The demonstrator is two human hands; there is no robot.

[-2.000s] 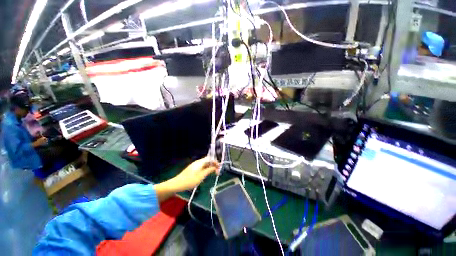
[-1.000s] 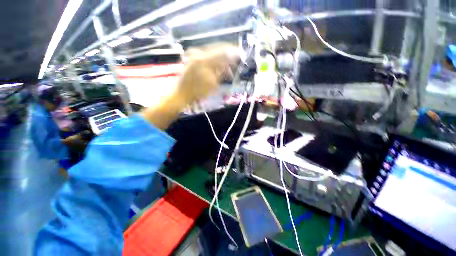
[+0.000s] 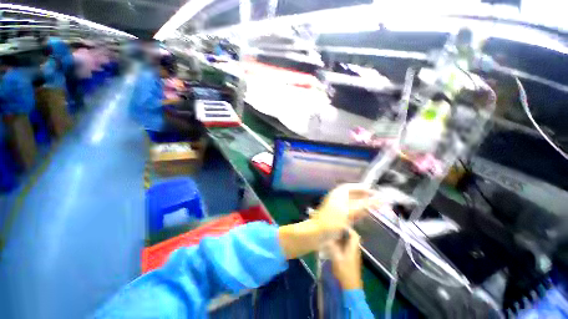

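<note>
My left hand (image 3: 339, 212), in a blue sleeve, is blurred near the middle of the view, among the white cables (image 3: 398, 227) in front of the left monitor. Its fingers point right; the blur hides whether they hold a cable. My right hand (image 3: 346, 257) is just below it, raised, with bent fingers near my left wrist. A thin pale cable seems to hang below the hands. What the right fingers hold cannot be made out.
The left monitor (image 3: 324, 167) stands behind the hands. The tester (image 3: 398, 274) is at lower right. A red-orange tray (image 3: 193, 240) and a blue stool (image 3: 175, 200) are at left. A white foam tray (image 3: 217, 112) and a person in blue (image 3: 148, 99) are farther back.
The view has swung left. My left hand has come down from the upper cables, and my right hand has come into view beside it. The left monitor now shows a lit screen.
</note>
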